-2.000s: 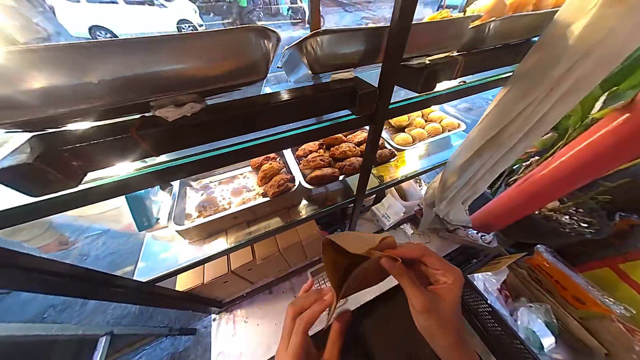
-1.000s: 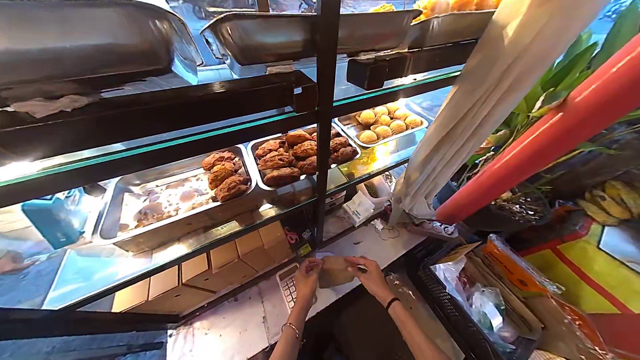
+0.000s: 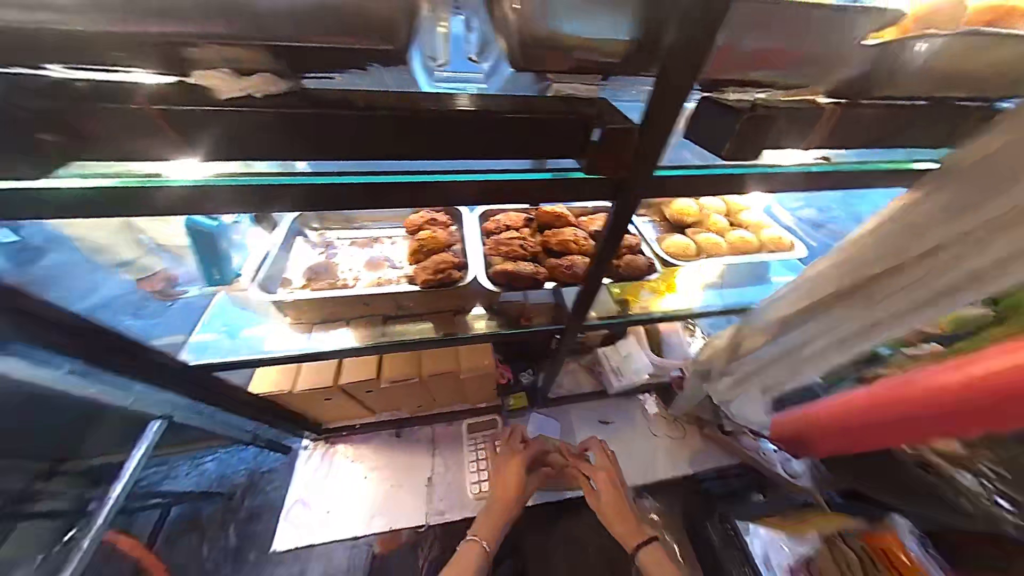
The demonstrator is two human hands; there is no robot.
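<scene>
Near the bottom middle, my left hand (image 3: 514,468) and my right hand (image 3: 600,476) meet over the white counter, both gripping a small brown paper bag (image 3: 556,472) between their fingers. The bag is blurred and partly hidden by the fingers. A calculator (image 3: 478,456) lies just left of my left hand. Behind glass above the hands sit a metal tray (image 3: 364,294) with a few browned fried pieces at its right side, a second tray (image 3: 480,276) full of browned fried pieces, and a third tray (image 3: 788,254) of round golden balls.
Folded brown cardboard boxes (image 3: 400,380) stand in a row under the glass shelf (image 3: 264,344). A black metal post (image 3: 632,208) rises ahead. At right are a pale cloth curtain (image 3: 864,264), a red pole (image 3: 904,400) and a bin of plastic packets (image 3: 824,544). A person's hand (image 3: 160,284) shows beyond the glass.
The paper bag stood open at its mouth between my hands two seconds ago; now my fingers are close together at its upper edge. The view has swung, bringing the trays nearer the middle.
</scene>
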